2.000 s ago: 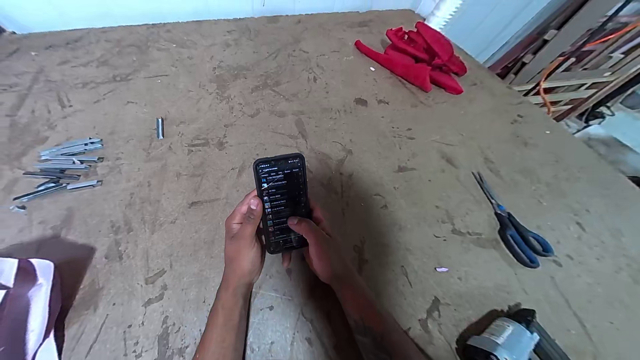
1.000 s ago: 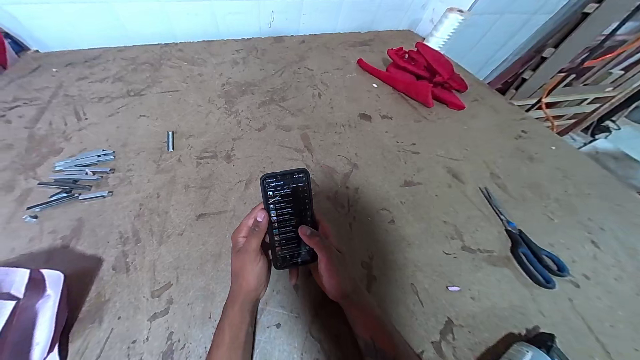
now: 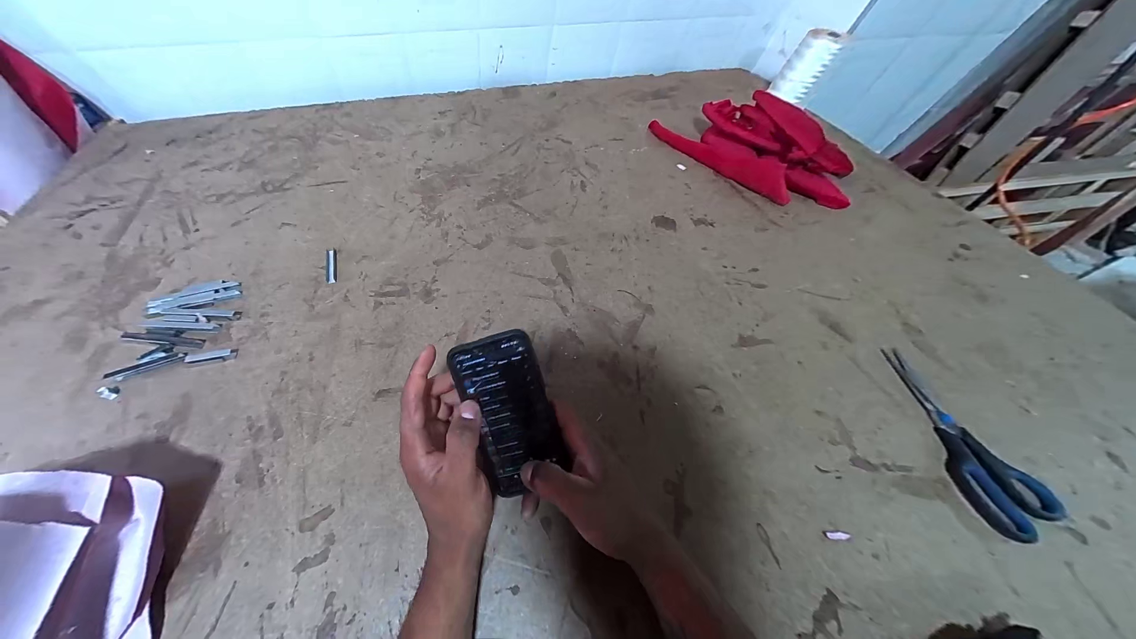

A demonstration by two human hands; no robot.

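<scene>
A black smartphone (image 3: 506,413) with a dark lit screen is held upright between both hands, above the worn table. My left hand (image 3: 448,444) supports its left edge, the thumb on the side of the screen and the fingers spread away from it. On the lower right, my right hand (image 3: 581,488) grips the phone, its thumb at the bottom of the screen. The fingers behind the phone are mostly hidden.
Metal staple strips (image 3: 182,324) lie in a pile at left, one strip (image 3: 331,266) apart. Red fabric pieces (image 3: 763,151) rest beside a cone of white thread (image 3: 808,64) at the back right. Blue-and-black scissors (image 3: 985,479) lie at right; folded white-and-maroon material (image 3: 106,550) is at lower left.
The left fingers have opened out from the phone's left side, while the phone stays in both hands. The view has shifted somewhat toward the back wall.
</scene>
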